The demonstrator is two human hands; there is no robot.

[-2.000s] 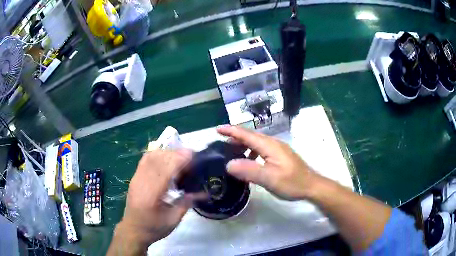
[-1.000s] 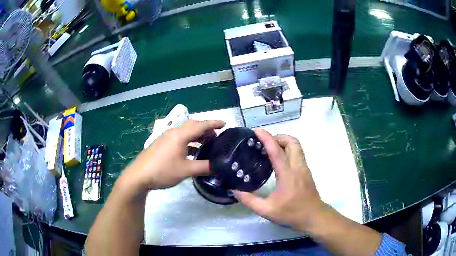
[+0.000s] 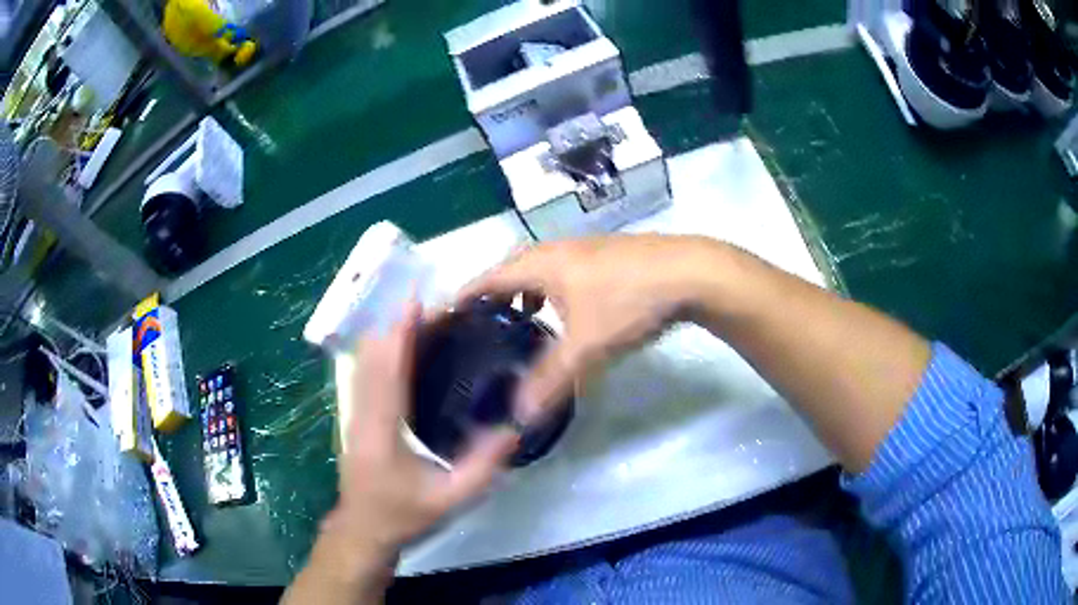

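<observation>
A black dome cover (image 3: 467, 372) sits on the camera housing over the white mat, its lower rim showing a bit of white shell. The white wall bracket (image 3: 376, 284) extends from it toward the upper left. My left hand (image 3: 402, 443) holds the left and near side of the dome. My right hand (image 3: 591, 301) reaches across its top right, fingers curled around its side. Both hands are blurred, and they hide much of the dome and the inside of the housing.
The pale screw feeder (image 3: 579, 154) stands beyond the mat (image 3: 662, 449). The black electric screwdriver (image 3: 721, 53) hangs beside it. A white-and-black camera (image 3: 177, 213) lies upper left, several units (image 3: 946, 71) upper right. A remote control (image 3: 221, 437) and small cartons (image 3: 162, 366) lie left.
The dome's dotted face, turned up a second ago, is no longer visible. My right hand has swung over the dome's top, and my left hand has moved to its near left side. The view has shifted.
</observation>
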